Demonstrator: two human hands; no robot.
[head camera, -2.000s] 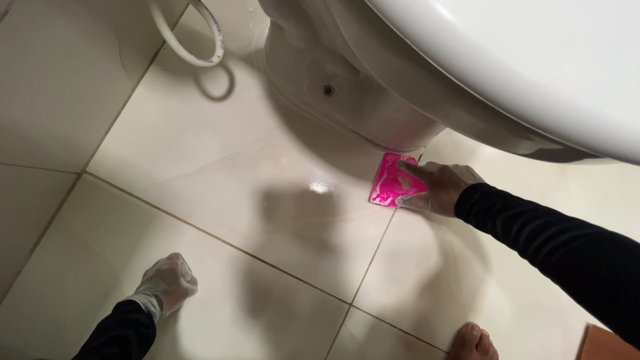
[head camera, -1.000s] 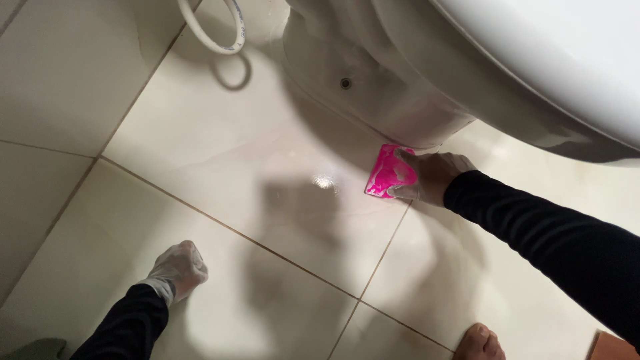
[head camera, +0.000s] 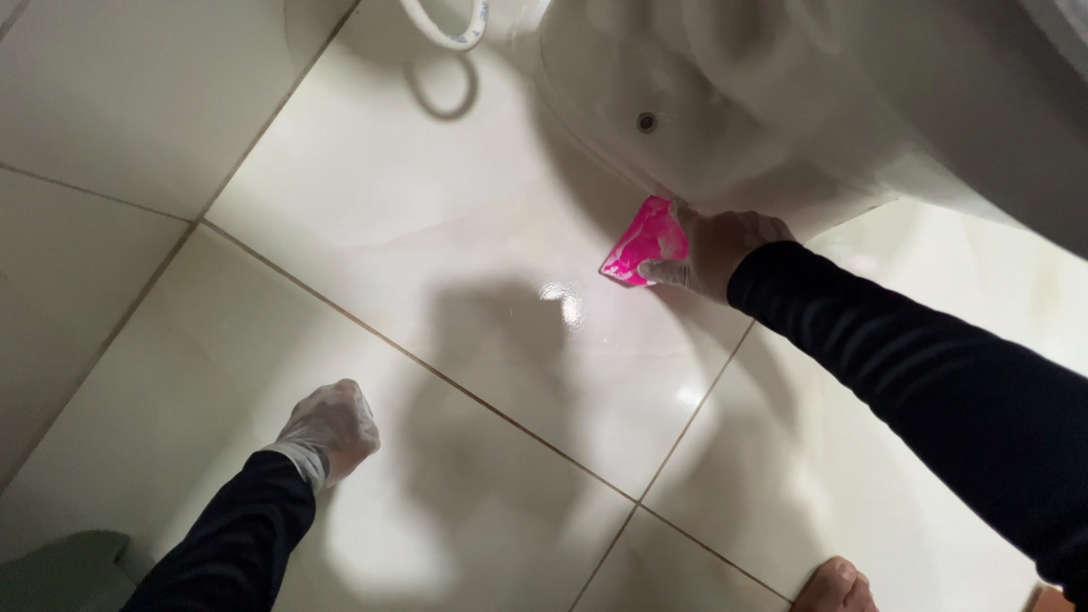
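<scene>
My right hand, in a thin whitish glove, grips a bright pink cleaning pad streaked with white. The pad lies against the pale floor tiles, beside the base of a white toilet. Its underside is hidden. At the lower left, my left hand, gloved alike, is closed in a fist over the tiles, with nothing seen in it.
A looped white hose hangs at the top, left of the toilet base. A bare foot stands at the bottom right. A dark green object sits in the lower left corner, and a reddish-brown one at the lower right.
My right hand has moved the pink pad left along the toilet base. The left hand stays in a fist. The view has shifted, and the toilet's upper part has mostly left it.
</scene>
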